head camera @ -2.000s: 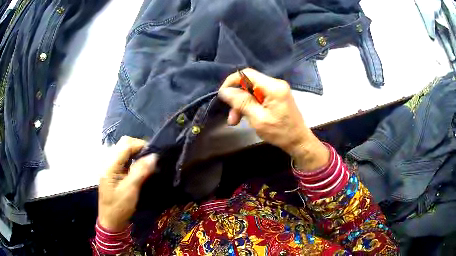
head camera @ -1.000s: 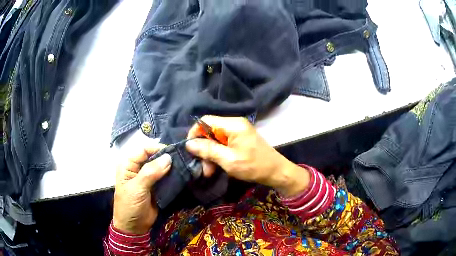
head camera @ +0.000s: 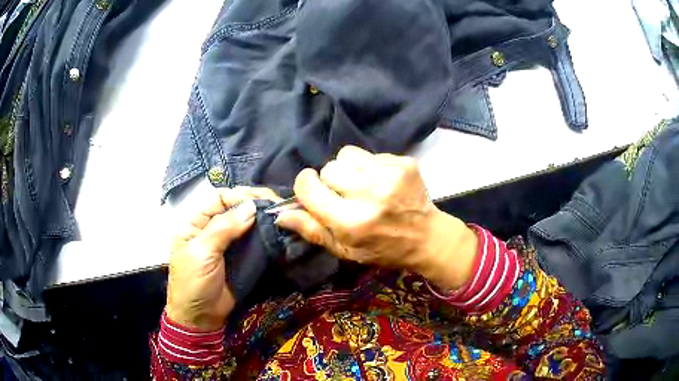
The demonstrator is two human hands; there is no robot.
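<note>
A dark blue-grey denim garment [head camera: 372,67] with brass buttons and topstitching lies over the table and hangs towards me. My left hand [head camera: 205,257] pinches a folded edge of its dark cloth between thumb and fingers at the table's front edge. My right hand [head camera: 372,212] is closed around the thread snips [head camera: 281,205]; only their short blades show, pointing left at the cloth beside my left thumb. The snips' handle is hidden in my fist. Whether the blades touch a thread cannot be told.
The white tabletop [head camera: 543,141] has a dark front edge. Dark denim garments with buttons [head camera: 56,134] lie piled at the left. More dark garments [head camera: 610,238] hang at the right, below the table edge. Pale cloth [head camera: 662,33] shows at the top right.
My right hand has come left and down to my left hand, then turned so the snips' orange handle is hidden. The held edge has been drawn in and bunched, with its buttons no longer showing.
</note>
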